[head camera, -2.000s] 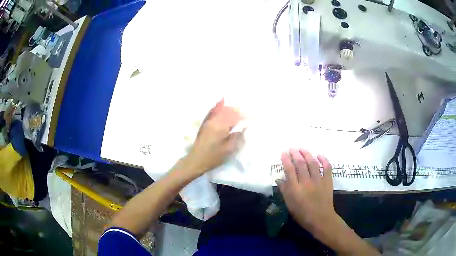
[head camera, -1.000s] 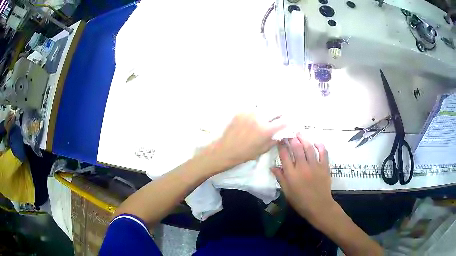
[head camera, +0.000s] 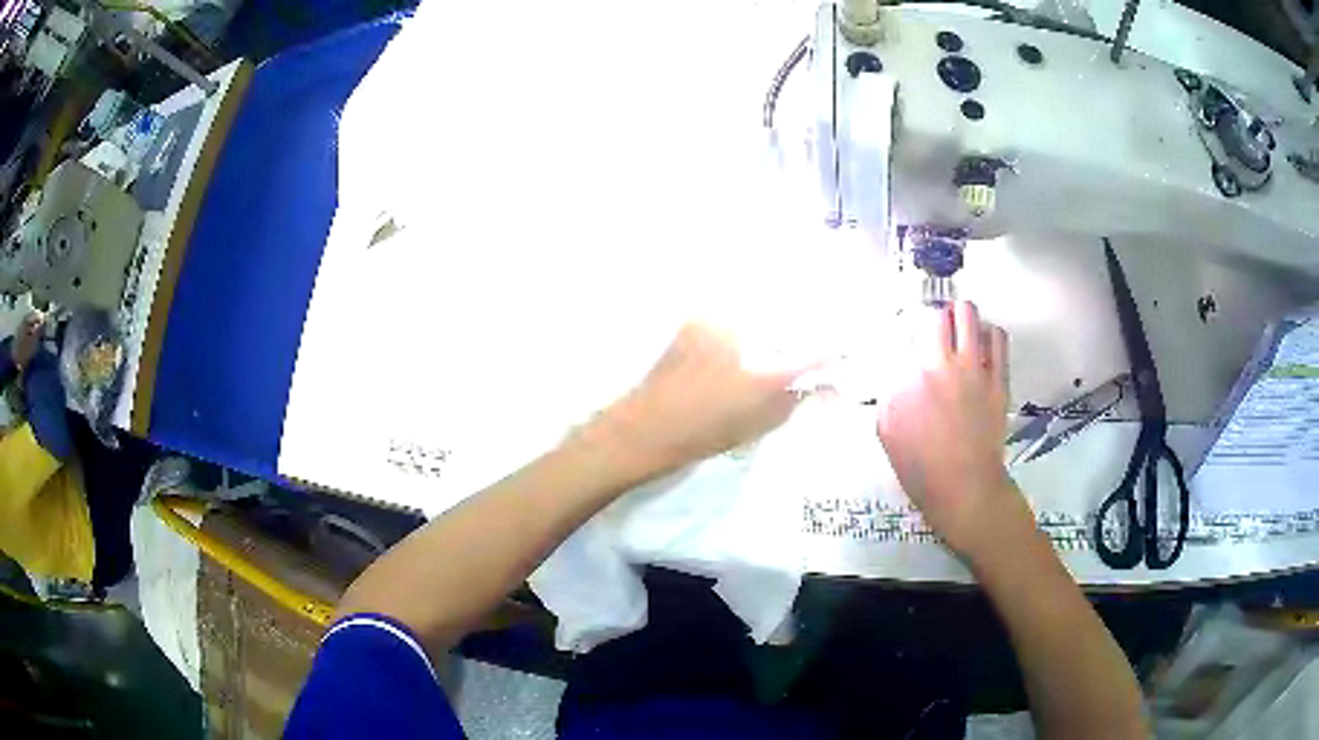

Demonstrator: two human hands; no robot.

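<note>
White fabric (head camera: 680,528) lies on the overexposed white table and hangs over its front edge. My left hand (head camera: 709,390) grips an edge of the fabric at the table's middle, with thumb and fingers together. My right hand (head camera: 948,412) lies just below the needle area (head camera: 939,272) of the sewing machine (head camera: 1070,138), fingers pointing forward. Glare hides whether fabric lies under the right hand's fingers.
Black shears (head camera: 1143,492) and small silver snips (head camera: 1068,419) lie right of my right hand. A ruler tape (head camera: 868,521) runs along the front edge. A printed paper (head camera: 1280,434) is at far right. A blue surface (head camera: 246,318) and yellow-framed trolley (head camera: 261,564) with cardboard are at left.
My left hand moved right and took hold of the fabric edge. My right hand moved forward from the front edge to near the needle. More fabric hangs over the edge.
</note>
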